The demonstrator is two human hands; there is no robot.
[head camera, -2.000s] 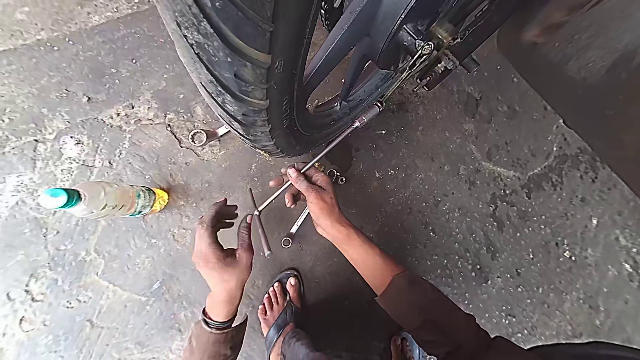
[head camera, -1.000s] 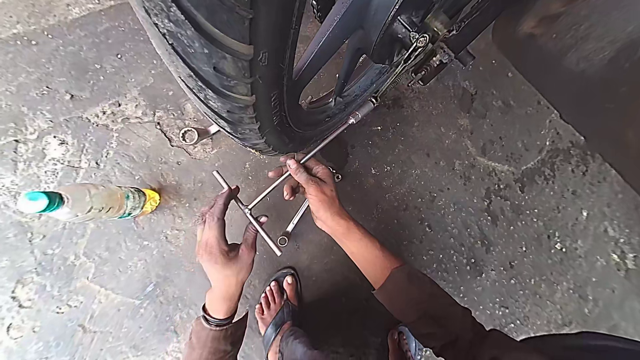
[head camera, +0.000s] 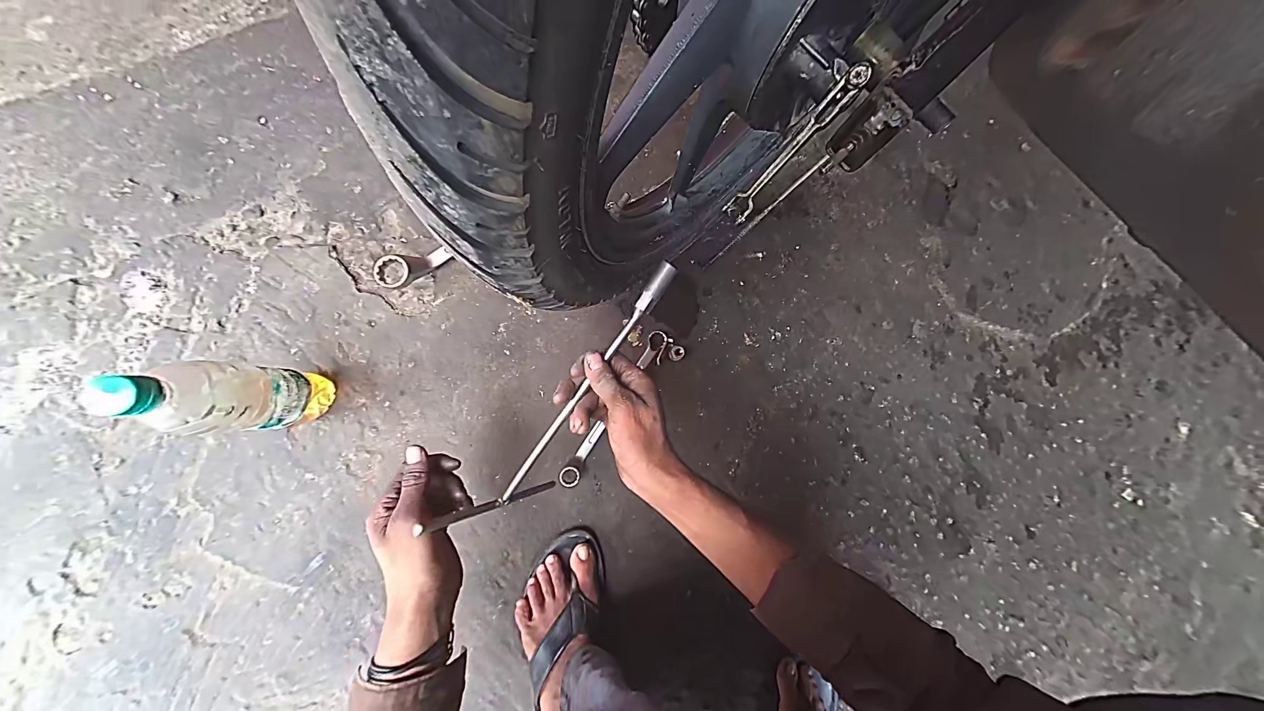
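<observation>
A T-handle socket wrench (head camera: 541, 446) slants up from the lower middle, its socket near the tyre's lower edge and apart from the brake rod (head camera: 785, 178). My right hand (head camera: 632, 410) holds its shaft between thumb and fingers. My left hand (head camera: 420, 499) is at the crossbar's left end, thumb raised and fingers partly curled; whether it grips the bar is unclear. The motorcycle wheel's tyre (head camera: 464, 148) stands above. Beneath my right hand, a combination wrench (head camera: 583, 456) lies on the floor, with a small metal part (head camera: 676, 352) beside its far end.
A ring-ended wrench (head camera: 393, 271) lies partly under the tyre. A plastic bottle with a teal cap (head camera: 212, 397) is at the left on the rough concrete floor (head camera: 987, 474). My sandalled foot (head camera: 563, 602) is at the bottom, and a dark panel (head camera: 1155, 128) fills the upper right.
The T-handle has turned, and its socket has come away from the rod end at the wheel, where it was in both earlier frames. My left hand's fingers have moved to the crossbar's end.
</observation>
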